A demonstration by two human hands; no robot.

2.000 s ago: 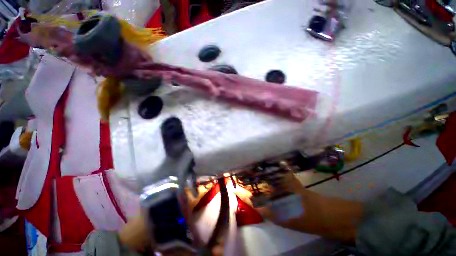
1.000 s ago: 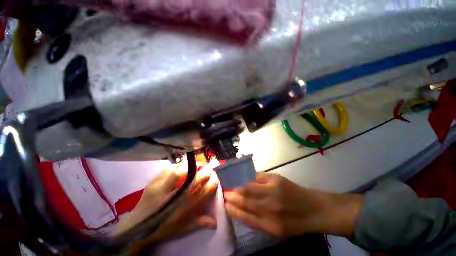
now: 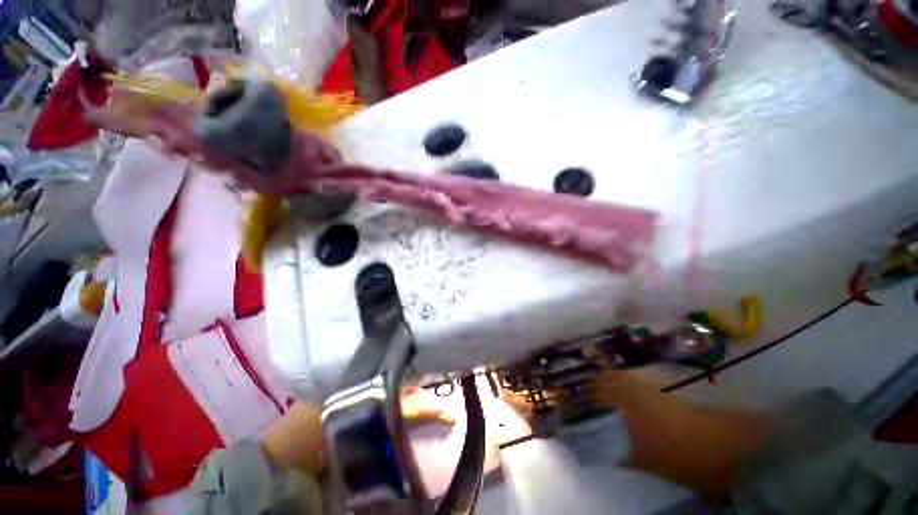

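The white sewing machine head (image 3: 503, 312) fills the middle of the view. Pale fabric (image 3: 539, 468) lies under its lit stitching point. My left hand (image 3: 297, 435) is left of the needle area, largely hidden behind the shiny curved metal guard (image 3: 362, 433); its fingers reach toward the light. My right hand (image 3: 654, 427) is right of the needle area, blurred, its fingertips hidden by the machine's parts. I cannot tell whether either hand grips the fabric. The yellow handle loop of the scissors (image 3: 743, 316) shows under the machine arm.
A pink rag strip (image 3: 503, 211) and yellow threads (image 3: 312, 106) lie on the machine head. Stacked pale and red cut pieces (image 3: 161, 402) are at left. Clear plastic and red fabric (image 3: 413, 50) are heaped behind. A white-orange thread cone (image 3: 89, 298) stands left of the stack.
The view has swung from close at the needle back to above the machine head. Both hands are now more hidden, and the right hand sits farther right in the picture.
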